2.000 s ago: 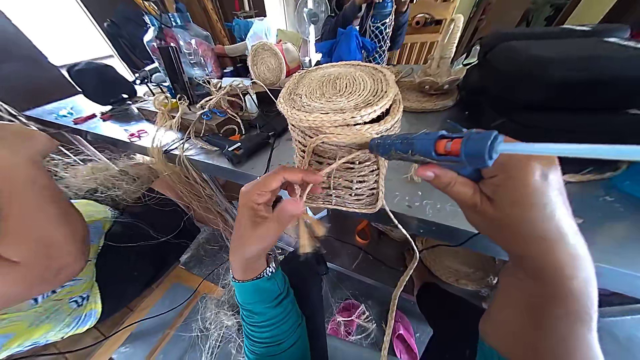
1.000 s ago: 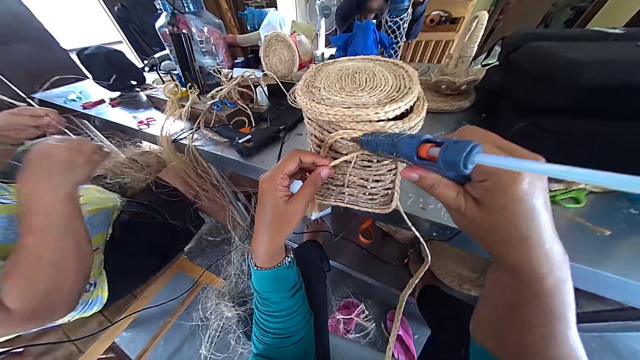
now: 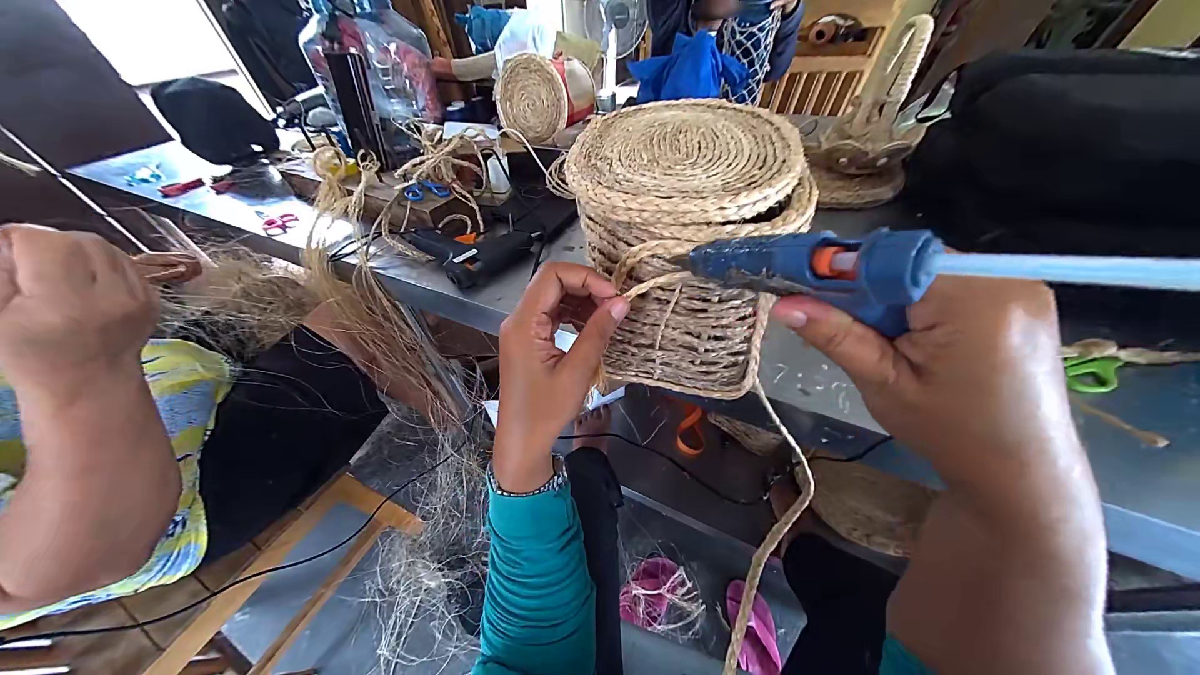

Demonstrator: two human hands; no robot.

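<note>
A woven natural-fibre basket point(image 3: 689, 323) with a coiled round lid point(image 3: 689, 155) stands at the edge of the metal table. My left hand point(image 3: 562, 347) pinches a braided fibre cord point(image 3: 647, 281) between thumb and fingertips against the basket's side. My right hand point(image 3: 900, 375) grips a blue hot glue gun point(image 3: 797, 265) with a long glue stick in its back; the nozzle points left at the looped cord on the basket wall. The nozzle's very tip is partly hidden against the fibres. A longer braided cord point(image 3: 787, 516) hangs from the basket's lower right corner.
A second, black glue gun point(image 3: 483, 255) and blue scissors point(image 3: 427, 190) lie to the left on the table point(image 3: 450, 305). Green scissors point(image 3: 1093, 373) lie at the right, below a black bag point(image 3: 1059, 150). A co-worker's hand point(image 3: 75, 291) is at far left near loose fibres. A cable crosses below.
The glue gun's nozzle has moved down from the rim area to the looped cord on the basket's side. In the oldest frame, frayed cord ends hung below my left hand.
</note>
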